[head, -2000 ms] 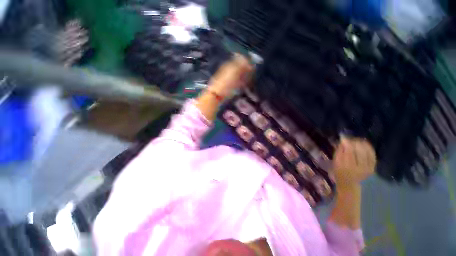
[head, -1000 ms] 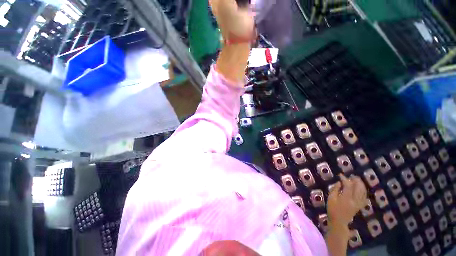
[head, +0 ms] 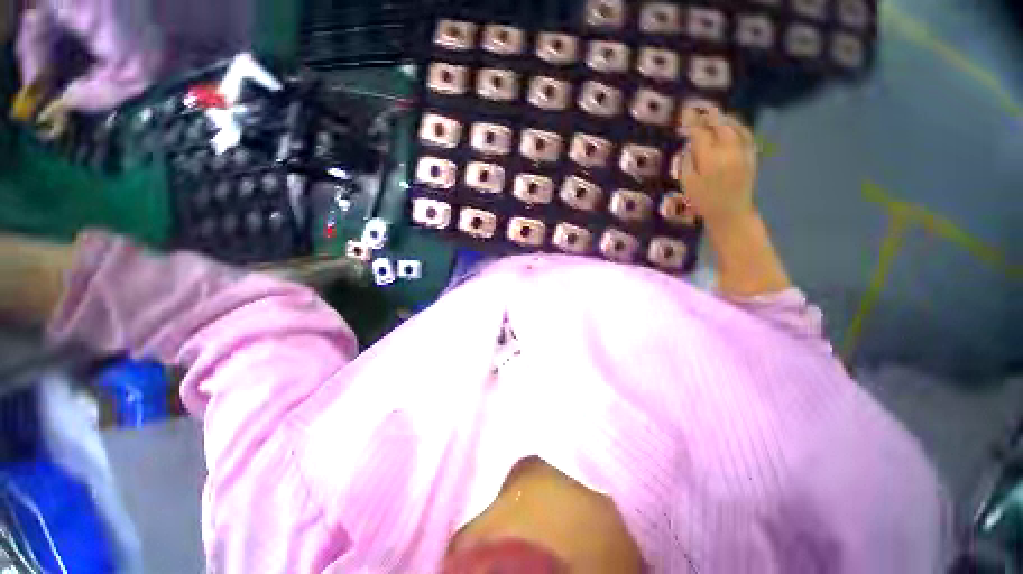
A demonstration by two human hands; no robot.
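A black pocketed tray [head: 510, 110] filled with square copper-pink parts [head: 540, 145] with dark centres lies in front of my chest. My right hand [head: 718, 163] is at its right edge, fingers bent over the outermost parts; whether it grips one is unclear. My left forearm reaches to the left picture edge, where the hand is cut off. Several small loose parts [head: 376, 233] lie left of the tray. Another tray with similar parts [head: 802, 42] shows at the top right.
A dark fixture [head: 320, 146] with a red piece [head: 208, 98] and white slip [head: 249, 81] stands left of the tray. Another person's hand [head: 56, 116] and pink sleeve are at the upper left. Blue bins [head: 51, 510] are at lower left. Grey floor with yellow lines is at right.
The view has turned, so the filled tray appears higher and more level. My left arm has swung out to the left and its hand has left the picture. My right hand is now at the tray's right edge.
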